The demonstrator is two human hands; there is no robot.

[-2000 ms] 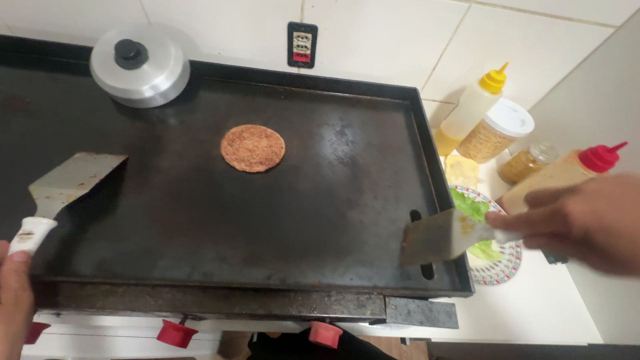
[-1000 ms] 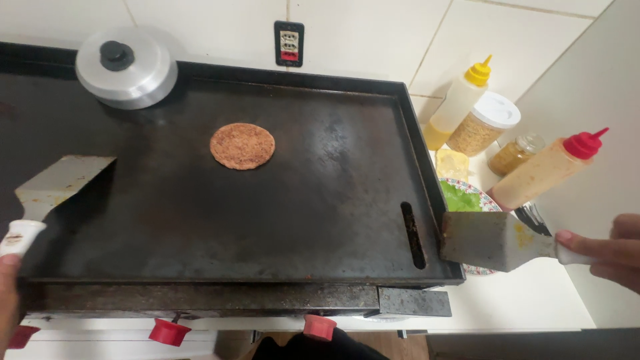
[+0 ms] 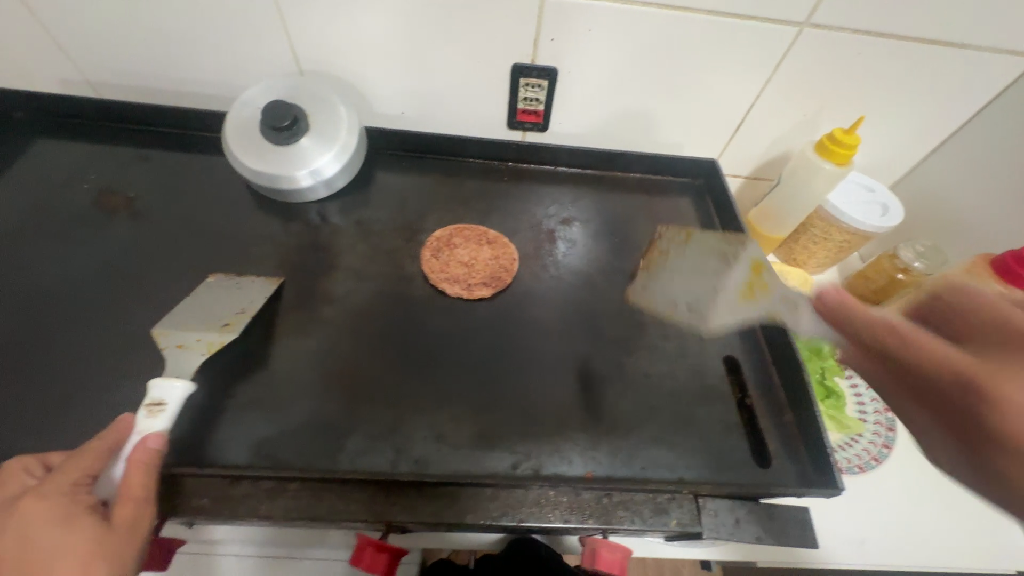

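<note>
My left hand (image 3: 92,500) grips the white handle of a metal spatula (image 3: 212,316), whose blade is over the left part of the black flat-top griddle (image 3: 384,400). My right hand (image 3: 944,360), blurred, holds a second metal spatula (image 3: 696,280) above the griddle's right side; its blade bears yellow residue. Between the two blades, a round browned patty (image 3: 470,262) lies flat on the griddle, touched by neither. Behind it to the left sits a domed aluminum lid (image 3: 294,148) with a black knob.
Right of the griddle stand a yellow-capped squeeze bottle (image 3: 808,180), a white-lidded tub (image 3: 840,224), a glass jar (image 3: 896,272), a red-capped bottle (image 3: 1010,266) and a patterned plate (image 3: 872,432) with lettuce (image 3: 828,388). A slot (image 3: 746,412) pierces the griddle's right end. Red knobs (image 3: 378,554) line its front.
My right hand has brought its spatula from beside the griddle's right edge, over the plate, to above the griddle surface. The patty and lid stay put on the griddle.
</note>
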